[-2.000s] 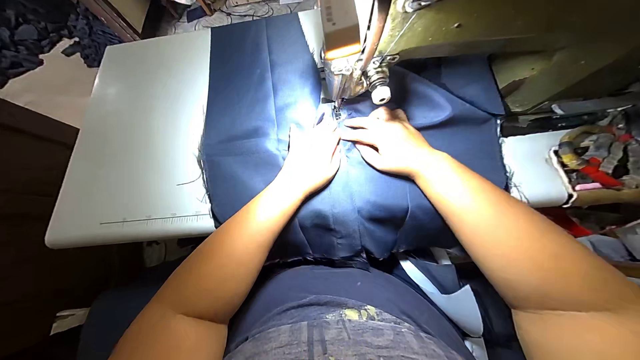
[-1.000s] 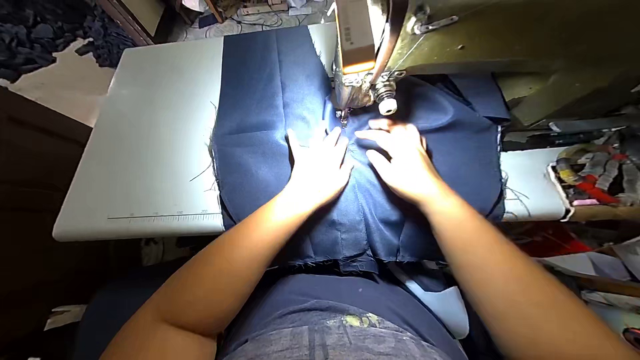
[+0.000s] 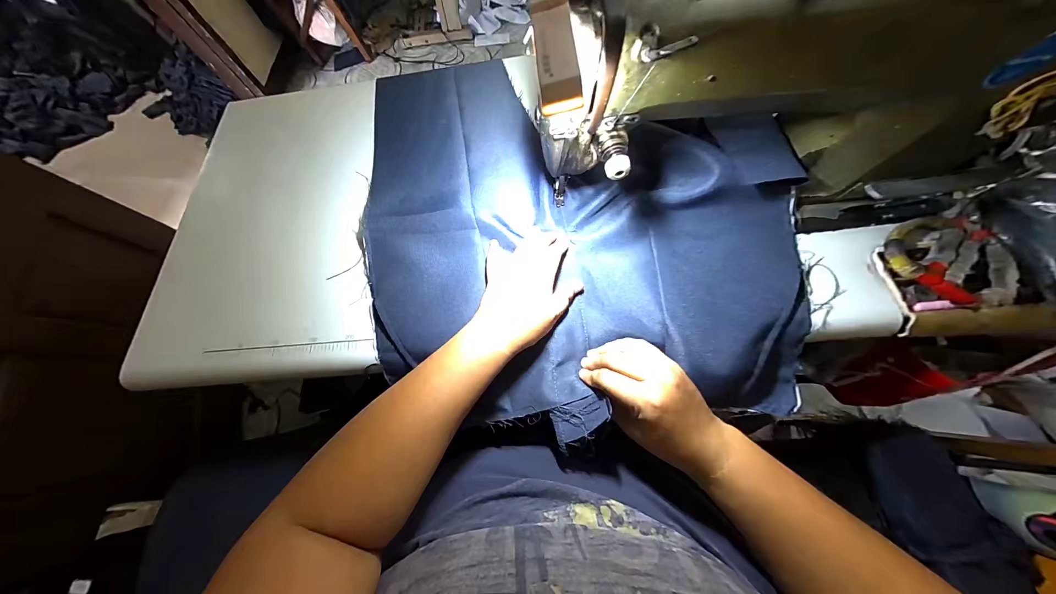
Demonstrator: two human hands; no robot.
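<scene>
Navy blue fabric (image 3: pixel 718 280) lies spread over the white sewing table (image 3: pixel 272 247), under the presser foot (image 3: pixel 560 191) of an industrial sewing machine (image 3: pixel 709 74). My left hand (image 3: pixel 528 289) rests flat on the cloth just below the foot, fingers apart and lit brightly by the lamp. Closer to my lap, my right hand (image 3: pixel 639 384) pinches the cloth near its frayed front edge, fingertips beside a stitched line. A short dark flap with loose threads (image 3: pixel 577 421) hangs at that edge. The needle cannot be made out clearly.
At the right, a tray (image 3: pixel 949 320) holds bobbins or thread rolls in red, yellow and grey. Loose threads (image 3: pixel 821 289) lie on the table beside it. Dark cloth scraps (image 3: pixel 66 91) are heaped at the upper left. A ruler scale (image 3: pixel 289 346) is marked along the table's front edge.
My right hand has left its place beside the presser foot and come down toward my body, to the cloth's front edge. My left hand is slightly lower, still on the cloth.
</scene>
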